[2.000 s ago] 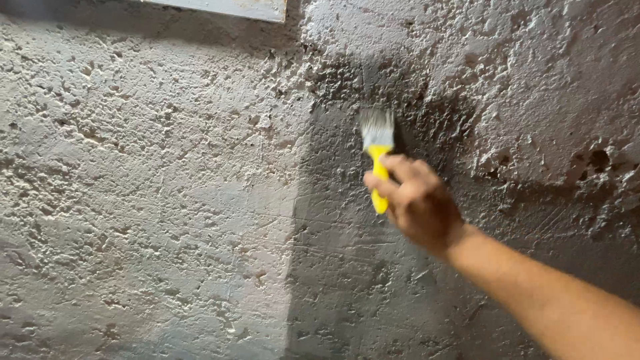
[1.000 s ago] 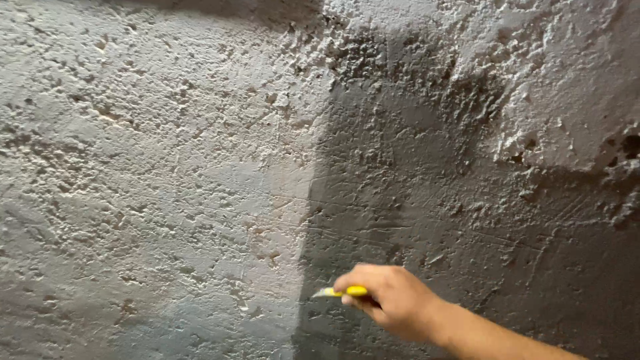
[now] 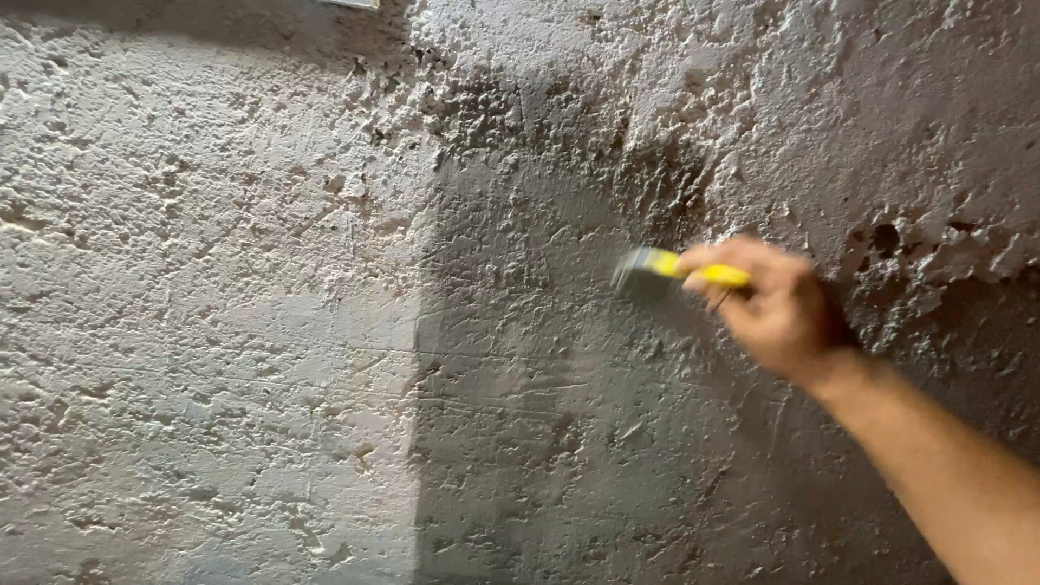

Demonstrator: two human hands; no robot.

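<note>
My right hand (image 3: 768,305) is closed around the yellow handle of a flat paintbrush (image 3: 662,264), right of the middle of the view. The brush lies nearly level, its bristles pointing left at the rough plastered wall (image 3: 227,341); motion blurs them, and whether they touch the wall I cannot tell. Behind and below the brush a darker grey, damp-looking area (image 3: 520,390) covers the wall, with a straight upright left edge. My left hand is out of view.
Pale, pitted plaster spreads left of the dark area and across the upper right. Holes and a crumbly ridge (image 3: 886,240) mark the wall at right. The corner of a white-edged object (image 3: 357,2) shows at the top, with a shadow below it.
My right hand moved down the wall with the brush, then back up and to the right. The brush stood bristles up two seconds ago; now its bristles point left.
</note>
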